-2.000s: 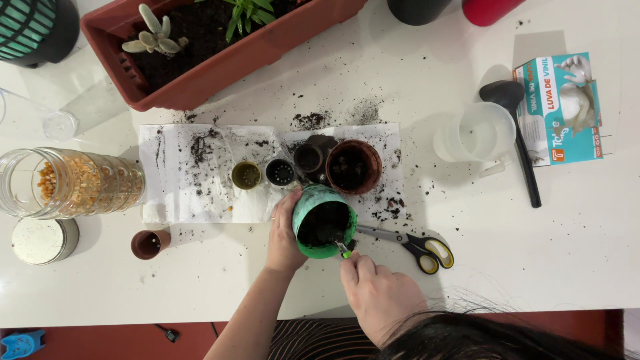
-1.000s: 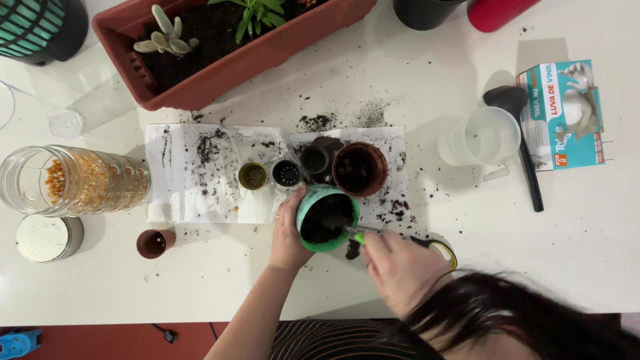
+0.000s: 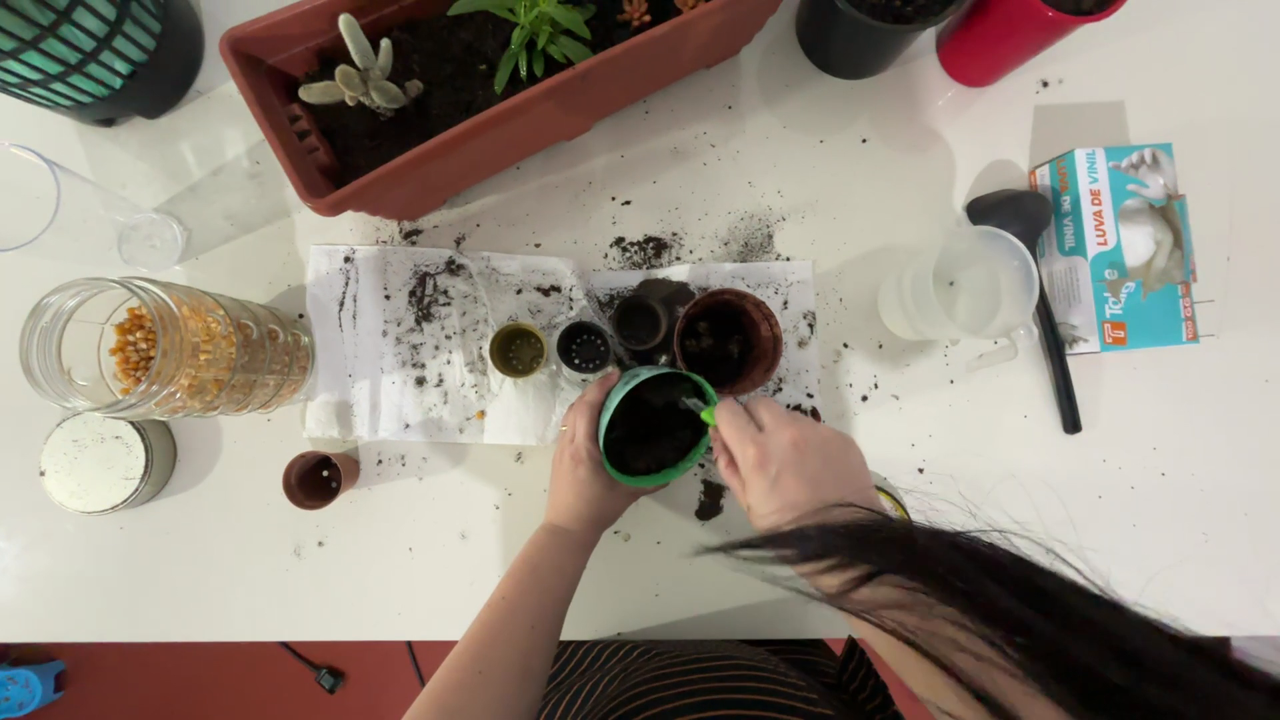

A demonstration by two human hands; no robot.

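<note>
My left hand (image 3: 585,465) grips the green pot (image 3: 655,427) from its left side, its opening tilted up and showing dark soil. In my right hand (image 3: 790,460) is a small tool with a bright green handle (image 3: 708,414); its tip reaches over the soil inside the pot's right rim. Just above the green pot stand a brown plastic pot (image 3: 730,340), a small dark pot (image 3: 640,321), a small black pot with holes (image 3: 584,347) and an olive one (image 3: 518,350). My right hand and hair hide most of the scissors (image 3: 892,503).
Soil-strewn white paper (image 3: 400,400) lies under the small pots. A terracotta-coloured planter (image 3: 450,160) is behind. To the left are a glass jar of corn kernels (image 3: 200,350), a round lid (image 3: 95,465) and a small brown pot (image 3: 320,479); at right, a plastic jug (image 3: 975,285), black ladle (image 3: 1055,340) and glove box (image 3: 1120,250).
The green-handled tool has shifted within the pot's mouth, and my right hand now covers most of the scissors, which showed plainly two seconds ago. My left hand still holds the pot.
</note>
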